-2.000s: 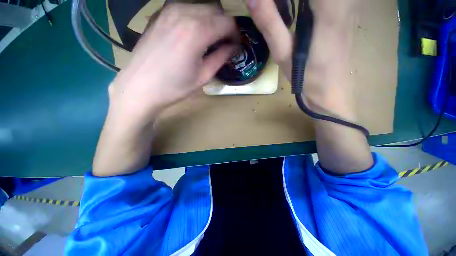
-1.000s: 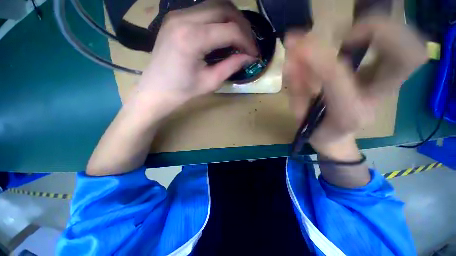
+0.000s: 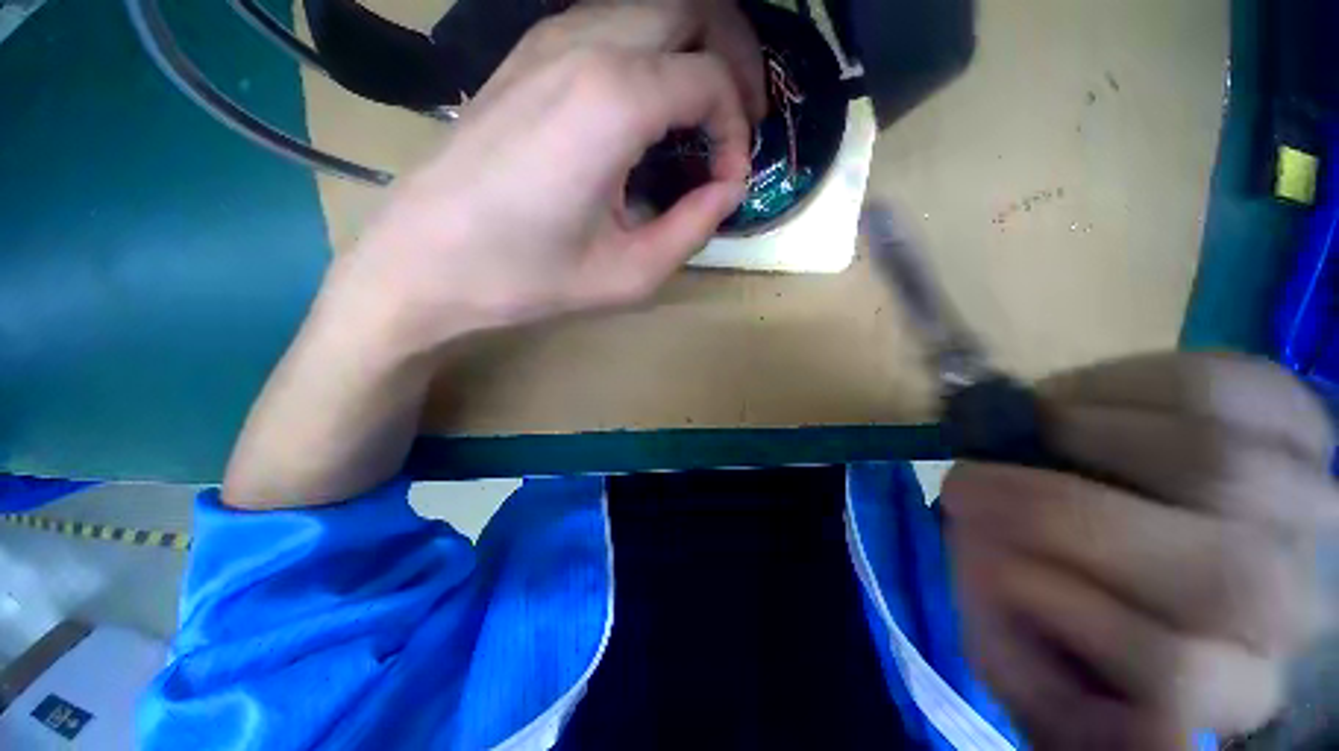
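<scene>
A round black ear cup housing lies inside up on a white support block. A green circuit board and thin reddish lead wires show inside it. My left hand lies over the cup's left part, thumb and index finger pinched together beside the board; whether a wire is between them cannot be told. My right hand, blurred at lower right, is shut on a soldering iron. Its metal shaft points up and left toward the block, apart from the cup.
Silver-grey headband hoops curve at upper left over the green bench. Tan cardboard with dark specks lies under the block. A black part stands right of the cup. A yellow patch and a blue bin are at right.
My right hand has moved down and right, and the iron's shaft now points toward the block. My left hand stays at the cup, its fingertips still beside the board.
</scene>
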